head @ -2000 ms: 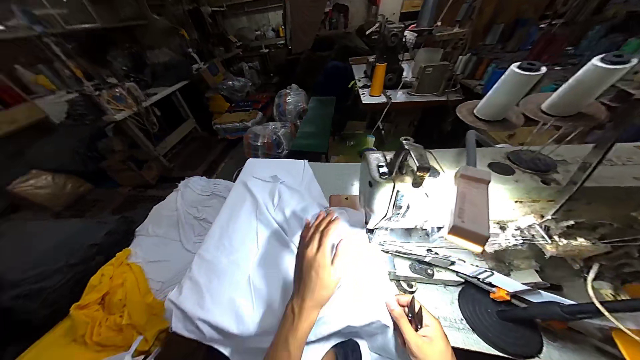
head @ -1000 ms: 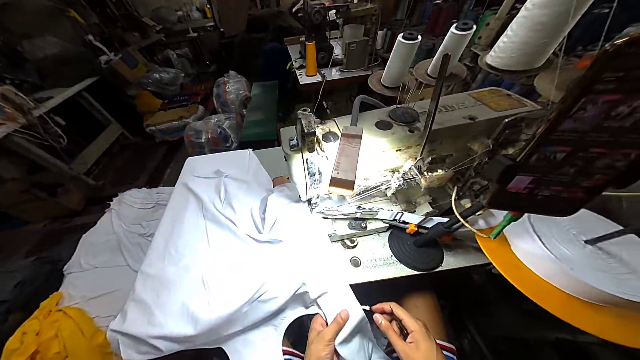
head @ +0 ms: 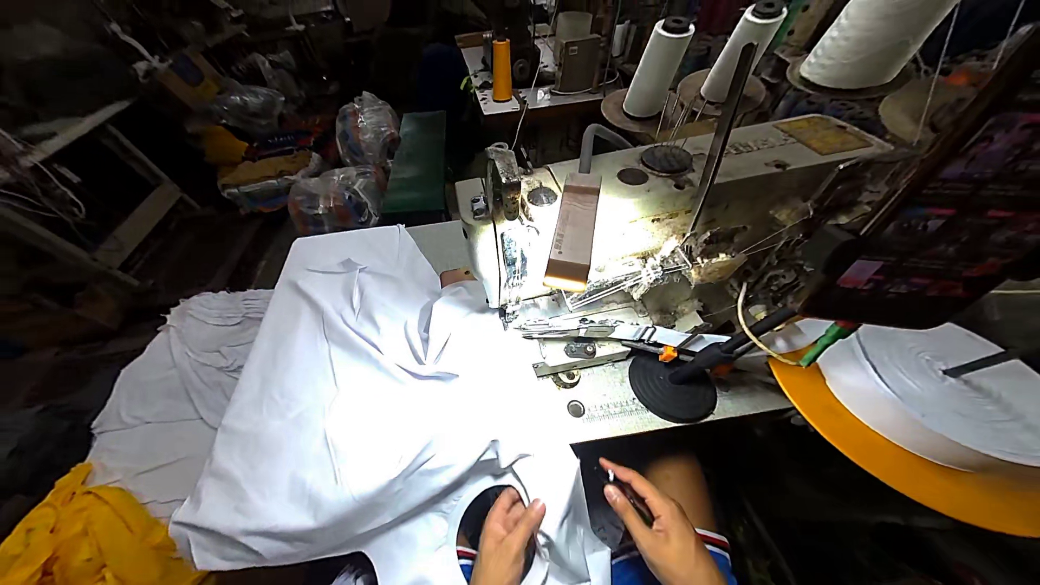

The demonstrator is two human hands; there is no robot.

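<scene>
White fabric [head: 366,406] with a round opening drapes over the sewing machine's bed and down its front edge. At the edge of that opening, my left hand [head: 508,540] pinches the cloth between thumb and fingers. My right hand [head: 662,528], just right of the fabric, holds a small dark tool [head: 630,497], perhaps thread snips, mostly hidden by the fingers. The industrial sewing machine [head: 650,195] stands beyond, its needle area lit by a lamp [head: 574,231]. A strip of white tape [head: 674,335] lies at its folder attachment.
A phone [head: 942,219] on a stand with a round black base [head: 673,390] is at the right, above a large roll of white tape [head: 934,390] on an orange disc. Thread cones [head: 660,69] stand behind. Yellow cloth [head: 89,536] and more white cloth [head: 187,390] lie left.
My left hand has left the top of the fabric, where it lay two seconds ago, for the lower edge. Since one second ago, my right hand has moved apart from the cloth. The view has shifted right.
</scene>
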